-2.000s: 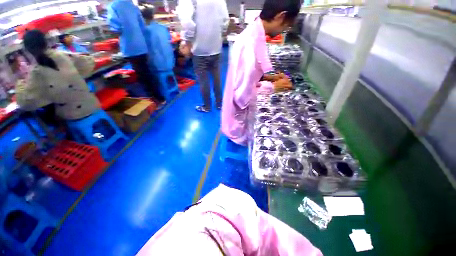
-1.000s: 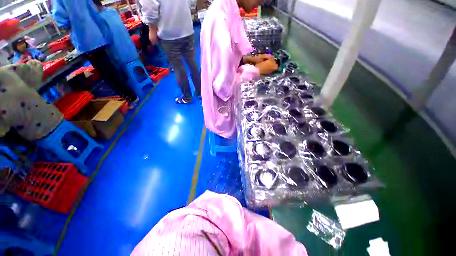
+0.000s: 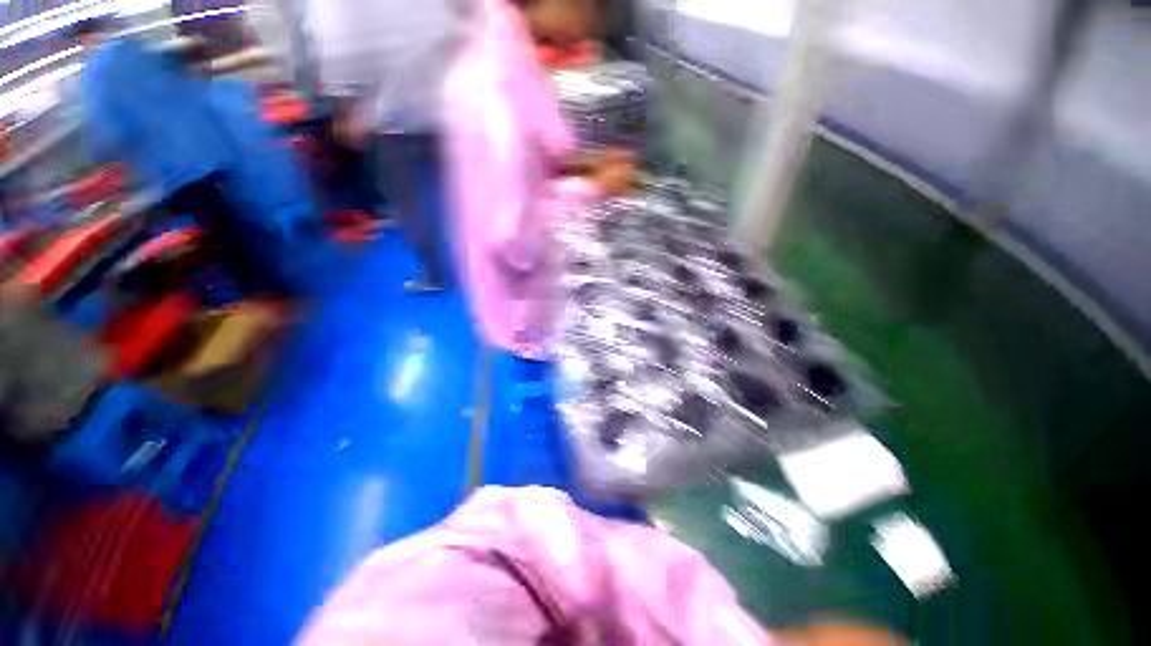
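The whole view is blurred. A pink sleeve of mine fills the bottom middle. A skin-coloured sliver beside it, apparently my left hand, is cut off by the bottom edge; its fingers and any hold are hidden. My right hand is not in view. On the green bench nearest me lie a crinkled clear film or bag, a white card and a smaller white paper. Beyond them lies a clear blister tray with rows of dark discs.
A person in a pink smock has hands at the tray's far end. A white post rises from the bench. To the left are the blue floor, red crates, an open carton, a blue stool and other people.
The view has swung and blurred; the people and tray have shifted left in it, and the card and papers appear higher. A skin-coloured sliver now shows at the bottom edge.
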